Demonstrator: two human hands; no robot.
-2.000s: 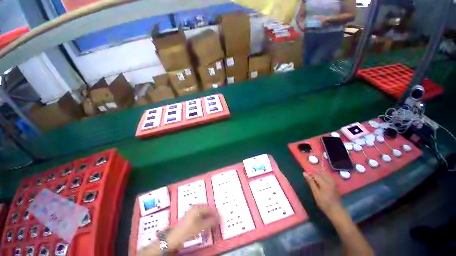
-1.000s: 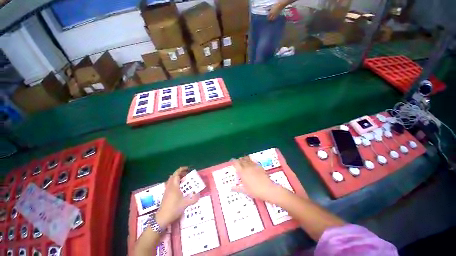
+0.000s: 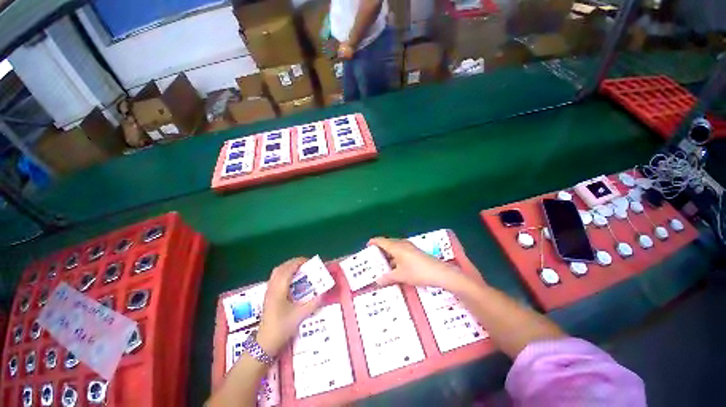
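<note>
A foam work tray (image 3: 361,383) in front of me holds columns of white units with small dark marks. My left hand (image 3: 286,306) holds a white screen unit (image 3: 317,277), tilted above the second column, with its dark window partly showing. My right hand (image 3: 406,262) has its fingers on the right edge of a white unit (image 3: 366,269) at the top of the third column, marks showing. A unit with a lit blue window (image 3: 242,310) lies at the tray's upper left. Another lit unit (image 3: 435,245) at the upper right is partly hidden by my right hand.
A second foam tray (image 3: 294,175) stands farther back. Pocketed trays (image 3: 187,278) with a paper sheet (image 3: 86,330) are at left. The right tray (image 3: 521,266) carries a smartphone (image 3: 567,230) and white discs, beside tangled cables (image 3: 669,176). A person (image 3: 358,40) stands behind the bench.
The left hand's unit has turned from its marked face to its dark window. My right fingers have closed on the top unit of the third column. The person behind appears farther left.
</note>
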